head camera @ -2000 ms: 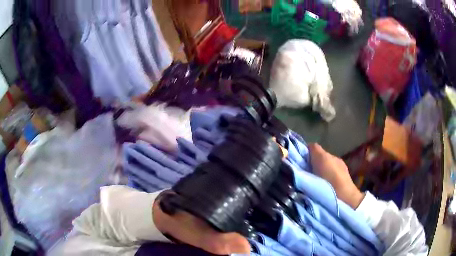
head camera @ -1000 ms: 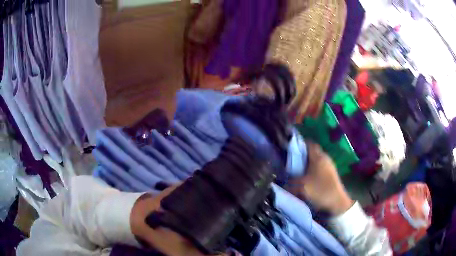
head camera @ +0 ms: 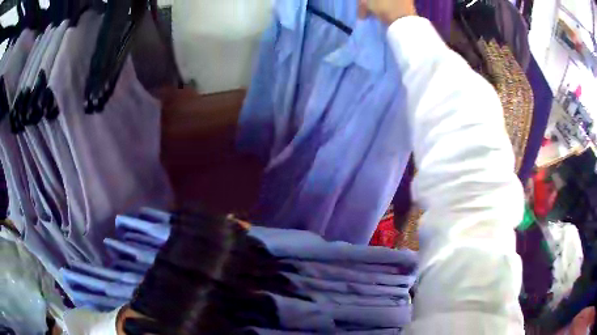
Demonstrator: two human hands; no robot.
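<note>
A thick row of blue shirts (head camera: 353, 281) lies low in view, with its black hangers (head camera: 196, 275) bunched into a ribbed dark stack. My left hand (head camera: 122, 320) is at the lower left end of the stack, closed around it and mostly hidden by it. My right hand (head camera: 391, 8) is raised at the top edge and partly cut off, at the top of a single light blue shirt (head camera: 340, 131). That shirt hangs down in front of me, slightly blurred, with a bit of dark hanger (head camera: 329, 19) at its collar. Its hook is out of view.
Grey-lilac garments (head camera: 111, 137) hang on black hangers at the left. A brown surface (head camera: 206, 144) and a pale panel (head camera: 213, 46) are behind the raised shirt. A gold-brown textured garment (head camera: 507, 91) hangs at the right. A white bundle (head camera: 564, 258) and dark piles lie at the far right.
My right hand has left the bundle's side and risen to the top edge with one blue shirt. The bundle sits lower and further left. The view has turned towards the hanging grey-lilac garments.
</note>
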